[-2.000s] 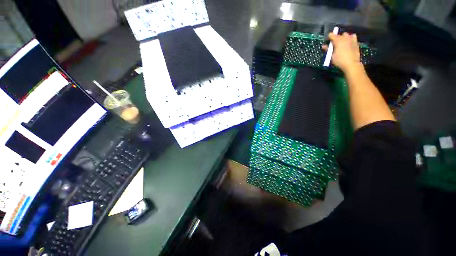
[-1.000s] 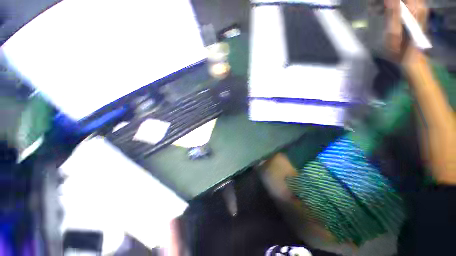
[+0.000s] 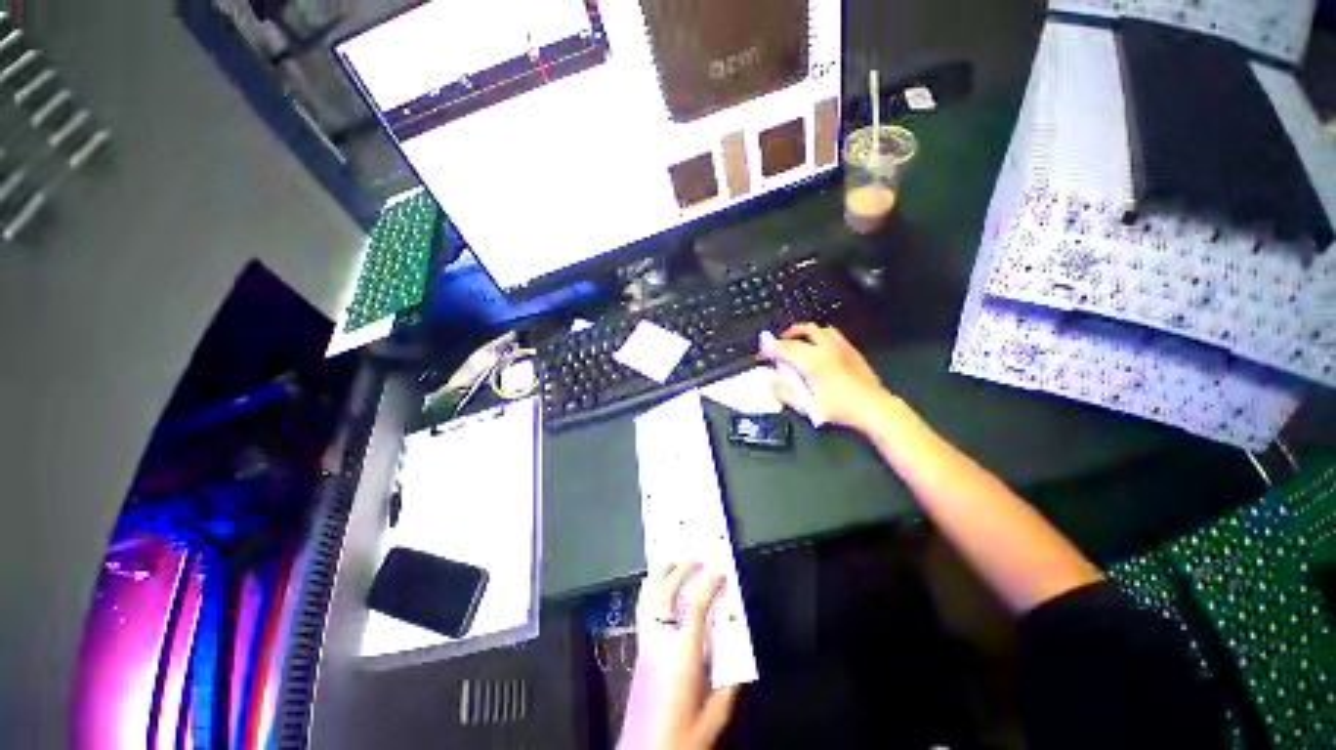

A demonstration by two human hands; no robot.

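Note:
My left hand (image 3: 681, 637) holds the near end of a long white PCB panel (image 3: 680, 484), which reaches from the desk's front edge to the keyboard. My right hand (image 3: 824, 369) is at the near right edge of the black keyboard (image 3: 586, 377), closed around a white marker pen (image 3: 791, 378). A square white slip (image 3: 652, 350) lies on the keyboard. A larger paper slip (image 3: 744, 391) lies partly beside my right hand, with a small black device (image 3: 759, 431) just below it.
The monitor (image 3: 572, 161) stands behind the keyboard. A drink cup (image 3: 872, 183) is right of it. White panels (image 3: 1084, 264) are stacked at right, green panels (image 3: 1245, 601) at lower right. A phone (image 3: 428, 591) lies on a clipboard (image 3: 470, 491) at left, near a yellow ring (image 3: 517, 375).
The view has swung left. My right hand has moved with the pen from the green stack to the keyboard. My left hand now shows clearly on a white panel.

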